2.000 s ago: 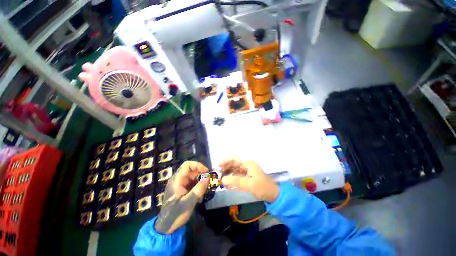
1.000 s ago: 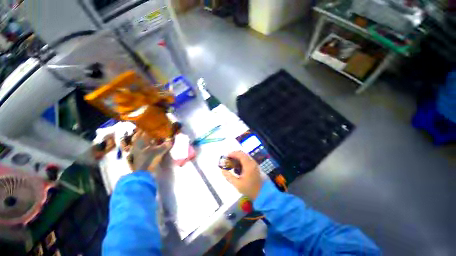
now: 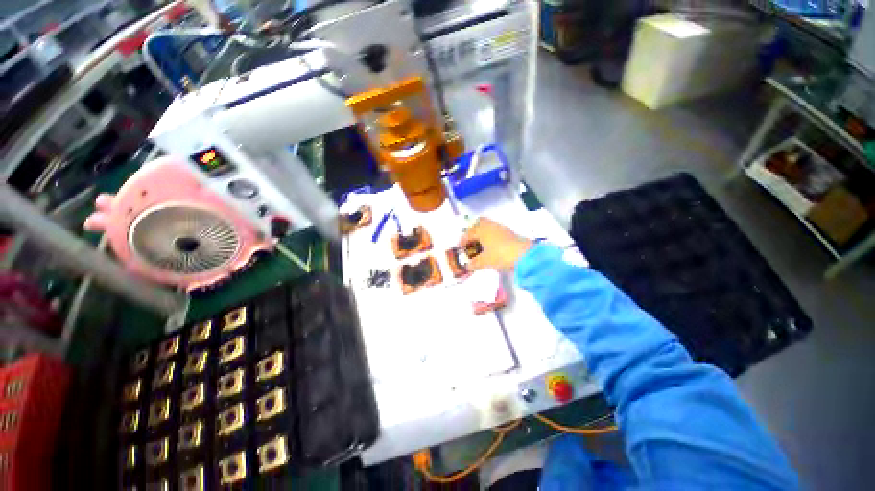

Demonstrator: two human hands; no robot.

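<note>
My right hand reaches over the white work plate, its fingertips closed on a small dark module at the right orange-brown fixture. The fingers hide part of the module, so its seating cannot be told. Two more fixtures with dark centres, an upper one and a lower one, sit just left. The large orange press head hangs behind them. A pink-and-white block lies in front of my hand. My left hand is not in view.
A black tray with rows of gold-silver squares is at left, another black tray at right. A pink fan, small black parts, a blue pen-like tool and a red button also show.
My right hand has moved from the plate's front right to the fixtures with the module. My left hand, earlier at the fixtures, has left the picture. The view has swung back left.
</note>
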